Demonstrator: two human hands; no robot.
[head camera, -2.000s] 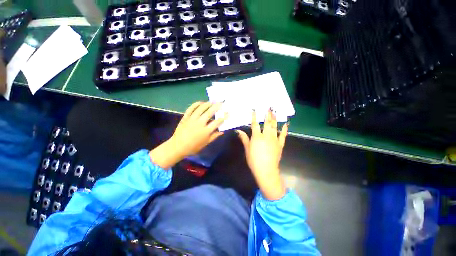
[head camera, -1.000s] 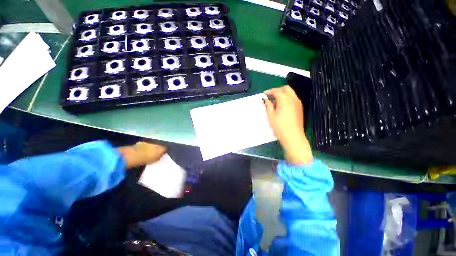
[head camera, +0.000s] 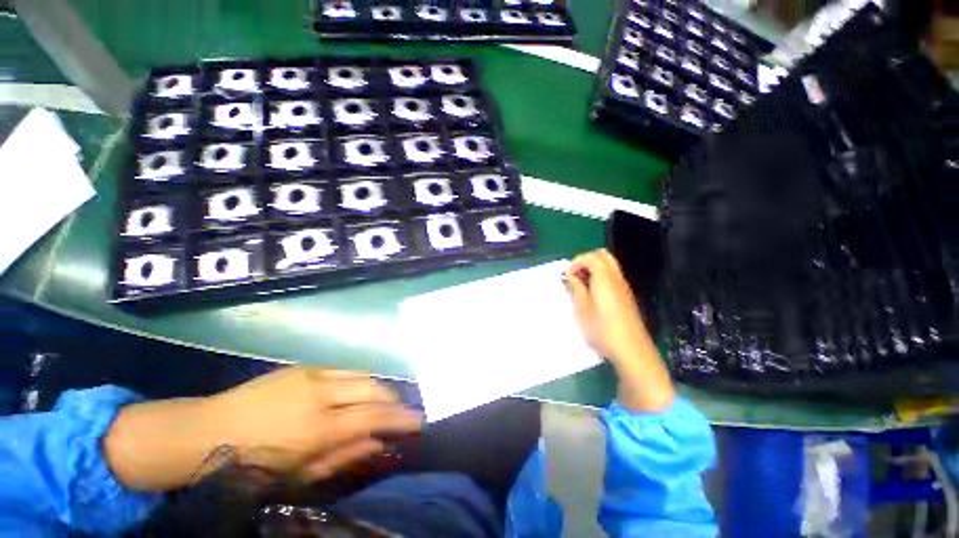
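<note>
A white sheet (head camera: 494, 336) lies at the bench edge, its lower left corner over the edge. My right hand (head camera: 605, 305) is at the sheet's upper right corner, thumb and finger pinched together; a tiny dark speck shows at the fingertips. My left hand (head camera: 284, 426) is slightly blurred in front of the bench edge, fingers stretched toward the sheet's lower left corner, with nothing seen in it. A black pocket tray (head camera: 315, 273) with silvery parts (head camera: 363, 194) lies behind the sheet.
Another filled tray (head camera: 673, 68) stands beyond at right, and a third (head camera: 447, 37) at the top edge. A tall pile of black trays (head camera: 799, 231) is at right, with a black flat object (head camera: 636, 247) beside it. Other white sheets (head camera: 40, 184) lie at far left.
My left hand held a small white sheet below the bench a second ago; it is now empty and nearer the camera. My right hand stays at the sheet's corner. The view has tilted up.
</note>
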